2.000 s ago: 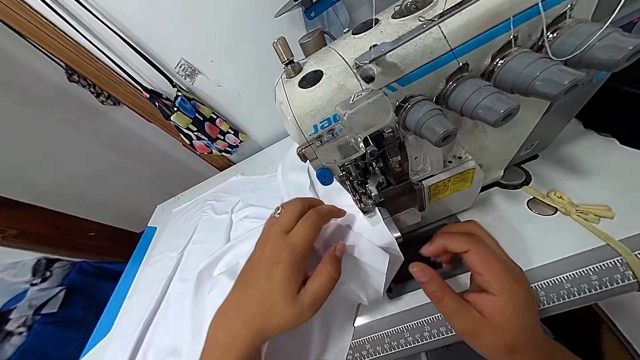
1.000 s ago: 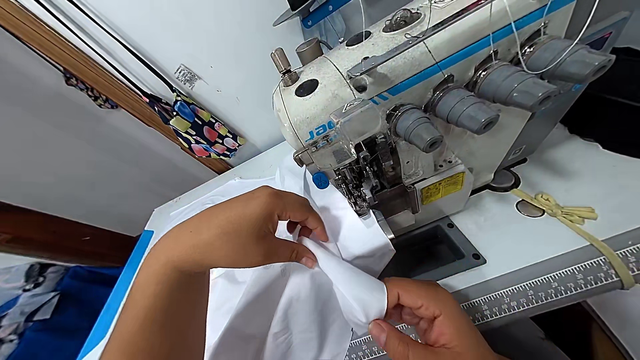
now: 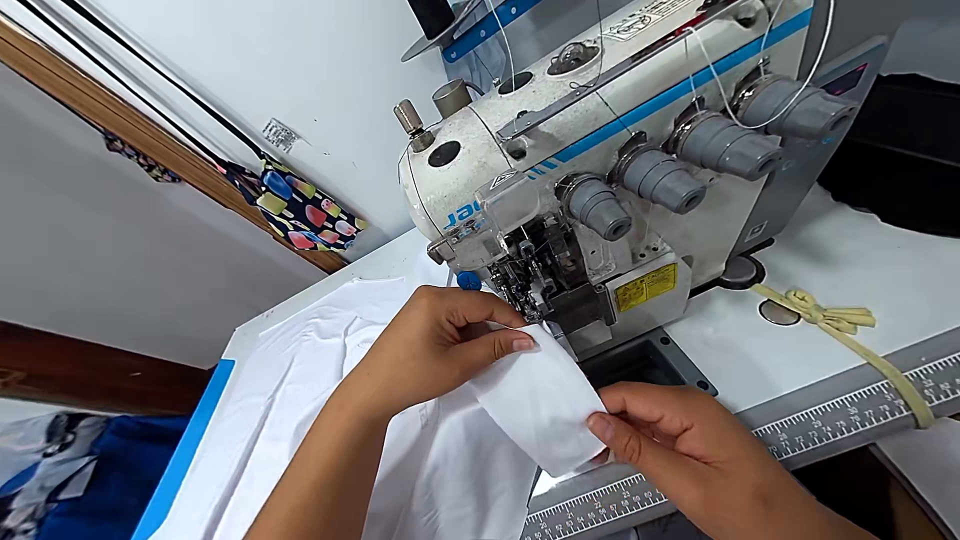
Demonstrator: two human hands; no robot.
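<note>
White fabric (image 3: 300, 375) spreads over the left of the sewing table, up to the needle area of an overlock sewing machine (image 3: 480, 142). My left hand (image 3: 450, 345) pinches the fabric's upper edge between thumb and fingers, right in front of the presser foot area. Lower right, my right hand (image 3: 667, 442) grips the end of the same folded white strip (image 3: 536, 397), which is stretched between both hands. The fingertips under the cloth are partly hidden. The presser foot itself is mostly hidden by my left hand.
A measuring scale (image 3: 825, 420) runs along the table's front edge. A yellow tie band (image 3: 832, 319) lies at the right. Grey tension knobs (image 3: 660, 176) line the machine, with threads above. Patterned cloth (image 3: 300, 210) hangs at the wall; blue fabric (image 3: 112, 472) sits lower left, dark cloth (image 3: 900, 150) right.
Two seconds ago both hands were apart with fingers spread; then both took hold of the fabric. Since one second ago, the strip has been raised toward the machine and spread flatter between them.
</note>
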